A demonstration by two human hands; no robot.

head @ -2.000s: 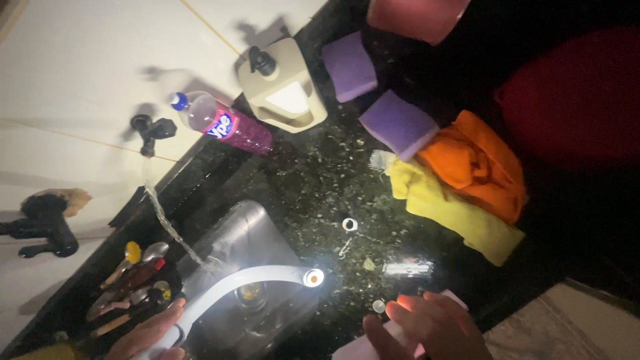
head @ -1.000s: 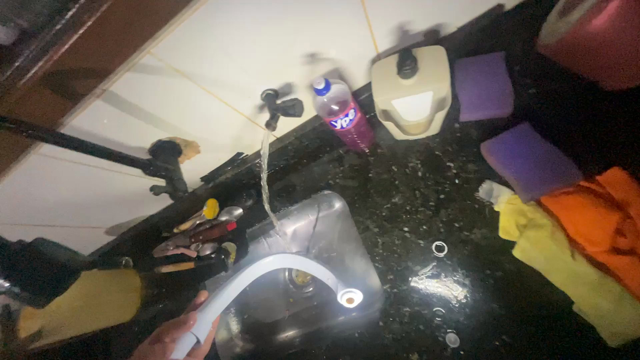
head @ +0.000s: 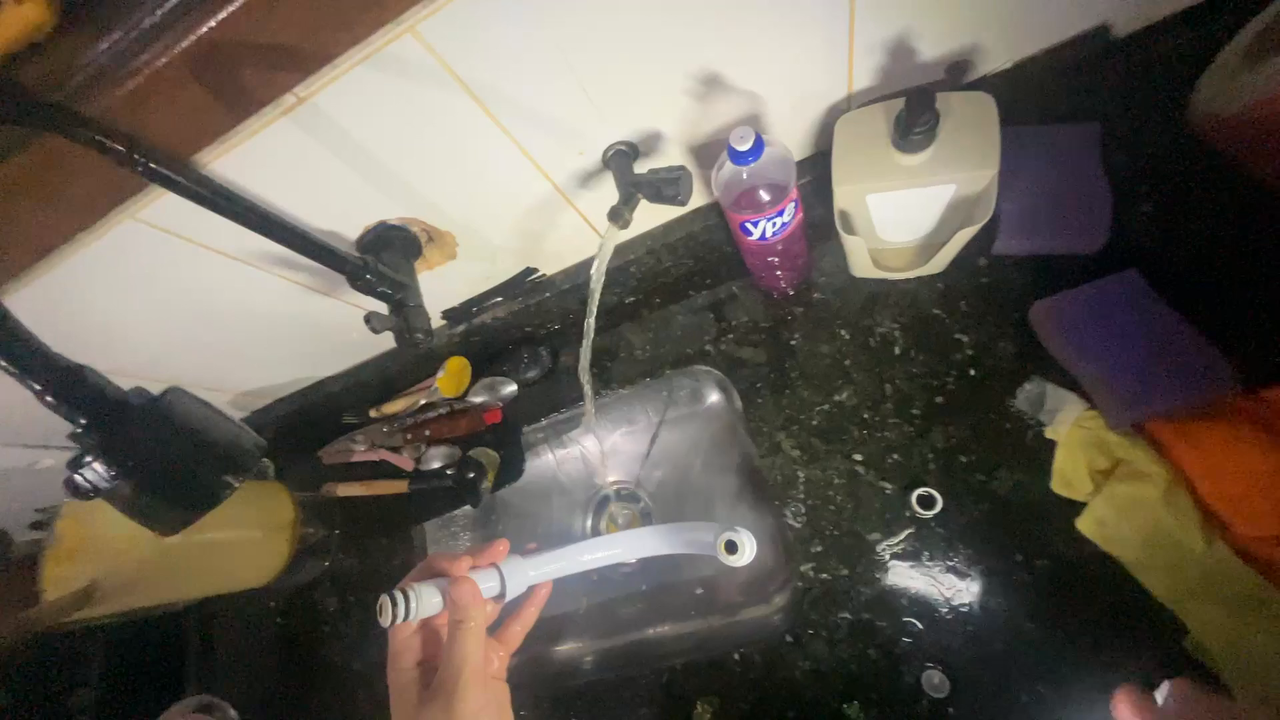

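Observation:
My left hand [head: 465, 635] grips a curved white plastic spout pipe [head: 620, 547] near its ringed end, over the steel sink [head: 690, 440]. The pipe's other end, a round collar with a hole, points right. Of my right hand [head: 1180, 698], only fingertips show at the lower right edge, beside a small white thing; whether they hold it I cannot tell. A small white ring [head: 926, 502] and a small round disc [head: 935, 683] lie on the dark wet stone counter [head: 830, 400]. Water runs from a black wall tap [head: 640, 185] into the sink.
A bottle of pink liquid [head: 765, 220] and a beige dispenser [head: 915, 185] stand by the wall. Purple sponges [head: 1130, 345], a yellow cloth [head: 1140, 520] and an orange cloth [head: 1225, 470] lie right. Cutlery [head: 430, 430] sits left of the sink, near a black faucet arm [head: 230, 200].
The pipe has turned, and its ringed end now shows beyond my left hand. My right hand, over the counter two seconds ago, is mostly out of view. The view has shifted left.

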